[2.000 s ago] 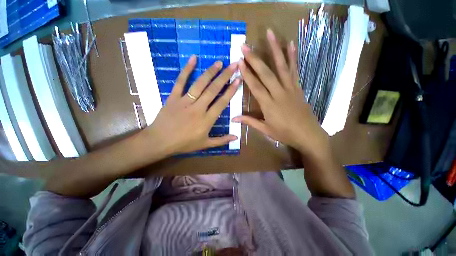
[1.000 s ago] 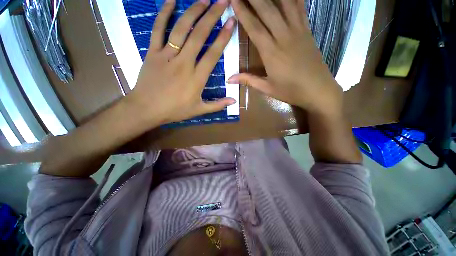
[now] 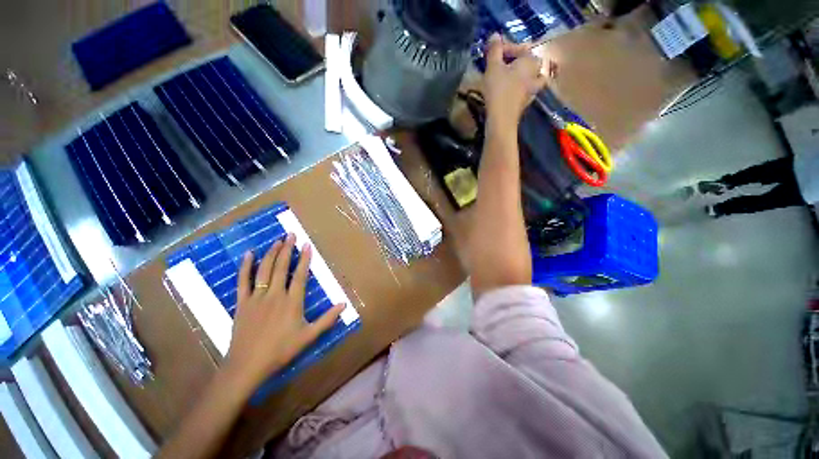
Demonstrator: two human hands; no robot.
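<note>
A blue cell string (image 3: 235, 242) lies tilted on the brown board, with a white strip (image 3: 199, 303) on its left edge and another white strip (image 3: 325, 274) on its right edge. My left hand (image 3: 274, 314) lies flat on the string, fingers apart, with the thumb by the right strip; it hides the string's middle. My right hand (image 3: 512, 79) is stretched out to the far right, beside the grey round machine, fingers bent. It is small and blurred, so I cannot tell if it holds anything.
Ribbon piles lie left (image 3: 115, 336) and right (image 3: 382, 211) of the string. Dark cell assemblies (image 3: 135, 175) and a phone (image 3: 277, 43) lie beyond. The grey machine (image 3: 418, 67), sponge (image 3: 461, 186), scissors (image 3: 584, 152) and blue box (image 3: 620, 242) are at right. A person's legs (image 3: 754, 179) show far right.
The view has turned right and widened. My right hand has left the string and reached far right. My left hand is still on the string.
</note>
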